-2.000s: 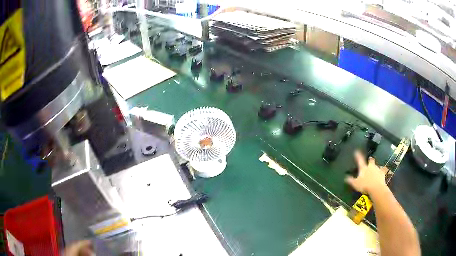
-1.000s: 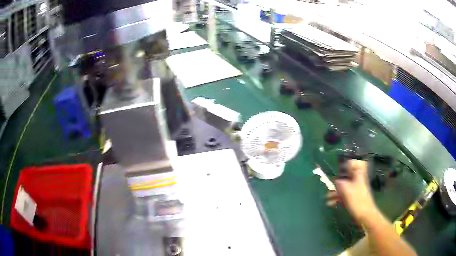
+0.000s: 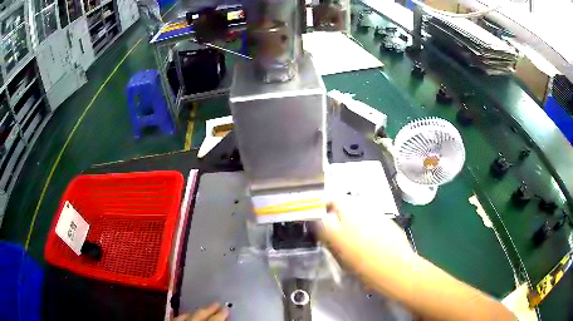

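Note:
The silver horn block (image 3: 279,135) with yellow stripes hangs over the clear fixture nest (image 3: 295,254). A black adapter case (image 3: 294,234) sits in the nest pocket under the horn. My right hand (image 3: 334,227) is at the right side of the nest, just below the horn; its fingers are blurred and partly hidden, so its grip cannot be told. A black piece with cord (image 3: 403,220) shows beyond my right forearm. My left hand (image 3: 204,313) is at the bottom edge over the base plate (image 3: 217,251), mostly cut off.
A red basket (image 3: 119,276) with a white label and a small black piece stands at left, a blue bin (image 3: 22,282) at lower left. A white fan (image 3: 430,153) stands right of the plate. The green conveyor (image 3: 465,135) carries several black units. A clamp bar (image 3: 299,301) lies nearer me.
The view has swung left. My right hand has moved from the conveyor to the nest under the horn. A black case now shows in the nest. My left hand has come into view at the bottom.

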